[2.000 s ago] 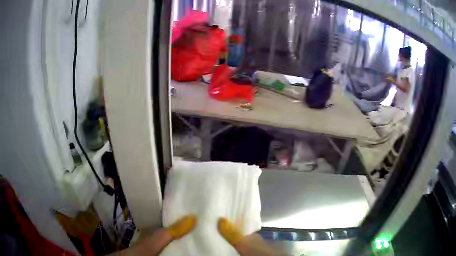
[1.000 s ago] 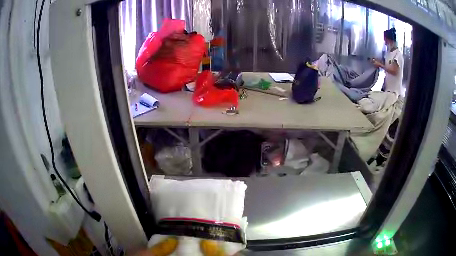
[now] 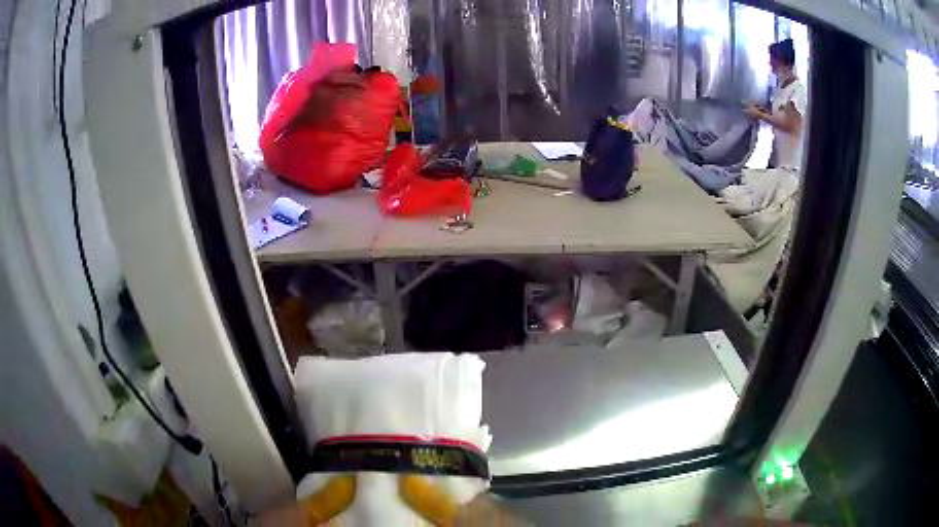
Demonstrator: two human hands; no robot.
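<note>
A strapped white bundle [image 3: 389, 407] lies at the left of the metal shelf [image 3: 607, 396], inside the opening of a pale frame [image 3: 196, 299]. A dark strap [image 3: 400, 455] with a red edge and small gold print crosses it near its front end. My left hand [image 3: 327, 500] and my right hand [image 3: 432, 502] are at the bottom edge, cut off by it, with yellow-orange finger covers. Their fingers rest on the near end of the bundle, one at each side. The undersides of the hands are hidden.
Green lights [image 3: 780, 470] glow at the frame's lower right. Beyond stands a large table [image 3: 494, 232] with a red bag [image 3: 327, 129], a dark backpack [image 3: 609, 160] and papers [image 3: 276, 220]. A person [image 3: 785, 113] stands at the far right beside grey cloth. A black cable hangs at the left.
The bundle now shows its dark strap, which was not visible two seconds ago. My hands are lower in the picture, still at its near end. The view has shifted.
</note>
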